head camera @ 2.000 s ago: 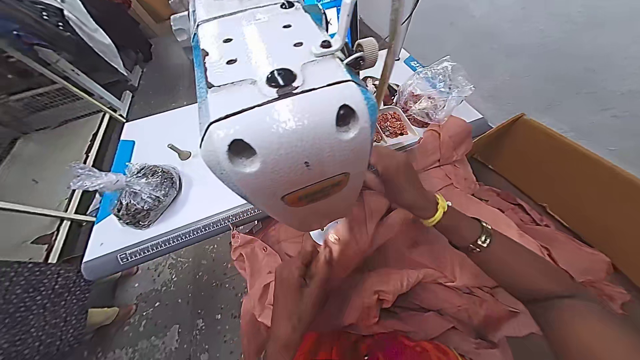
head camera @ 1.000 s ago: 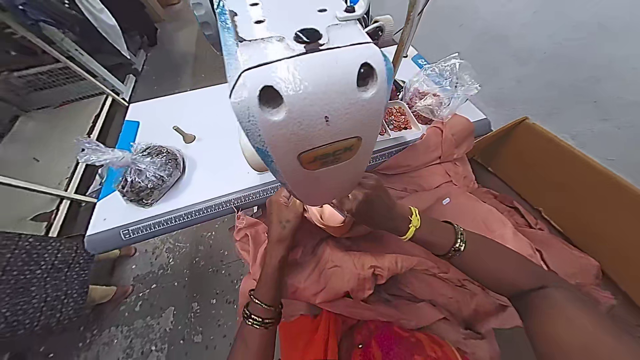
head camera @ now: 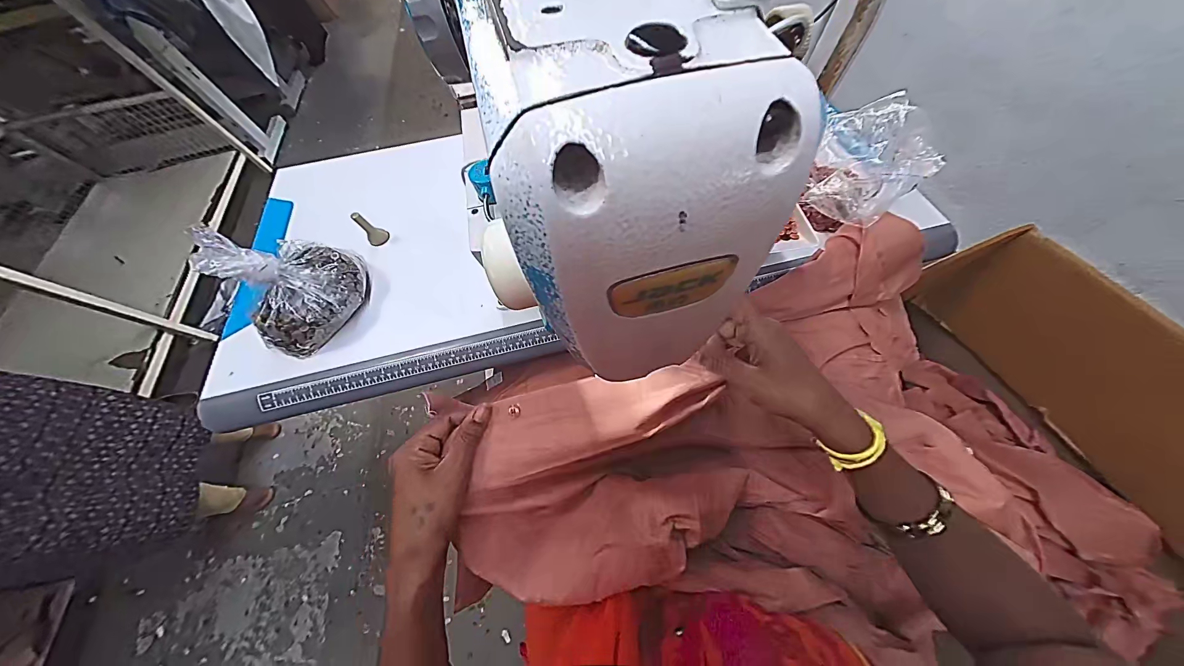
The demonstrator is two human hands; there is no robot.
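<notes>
A salmon-pink cloth garment [head camera: 592,518] lies across my lap and drapes to the right beside the table. My left hand [head camera: 435,472] grips one edge of it, left of the machine head, near a small button [head camera: 514,410] on the cloth. My right hand [head camera: 763,365] pinches the same stretch of cloth just right of the machine head's lower end. Between the hands the strip is drawn out, lit by the machine's lamp. The white Jack industrial machine head [head camera: 661,213] stands over it and hides the needle area.
On the white table [head camera: 416,296] are a tied plastic bag of small dark pieces [head camera: 310,301] and a small spoon-like object [head camera: 370,228]. Behind the machine head are a white tray [head camera: 805,236] and a clear plastic bag [head camera: 869,157]. A cardboard box [head camera: 1064,351] stands right; a person [head camera: 92,472] stands left.
My left hand has moved left, away from the machine head, and the cloth between my hands is now spread out. The button near my left hand has come into sight.
</notes>
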